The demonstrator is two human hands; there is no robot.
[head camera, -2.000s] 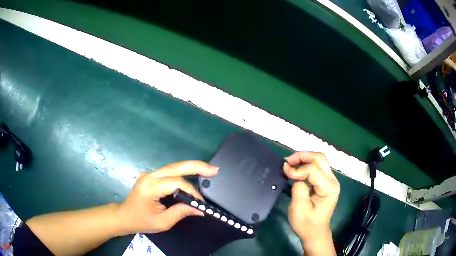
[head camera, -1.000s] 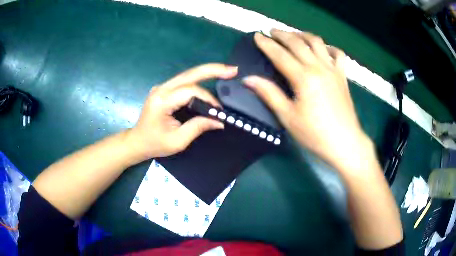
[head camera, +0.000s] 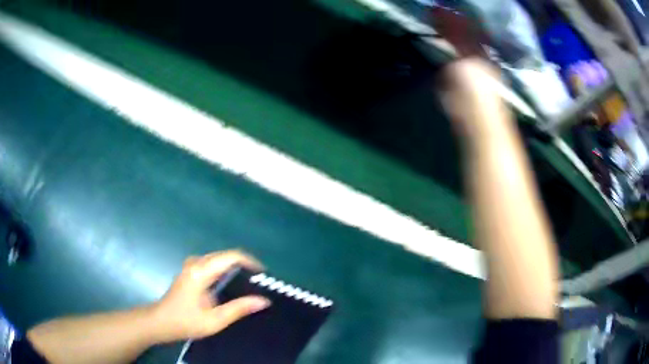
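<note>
My left hand [head camera: 213, 295] holds the folded black pad sheet [head camera: 267, 323] near the bottom of the view, with a row of white dots along its upper edge. My right hand [head camera: 468, 78] is blurred, at the end of an arm stretched far out over the green belt. A dark reddish-brown blurred shape [head camera: 459, 30] lies just beyond its fingers; I cannot tell what it is or whether the hand holds it. The black square unit is not clearly visible.
A white edge strip [head camera: 263, 167] runs diagonally between the dark-green bench [head camera: 142, 199] and the belt [head camera: 320, 160]. A blurred dark item [head camera: 14, 242] lies at far left. Bagged white material [head camera: 544, 89] and a grey bar [head camera: 580, 106] are at upper right.
My right hand has left the black unit and reached far forward over the belt. The unit is gone from beside the sheet. My left hand still holds the sheet; the view has shifted.
</note>
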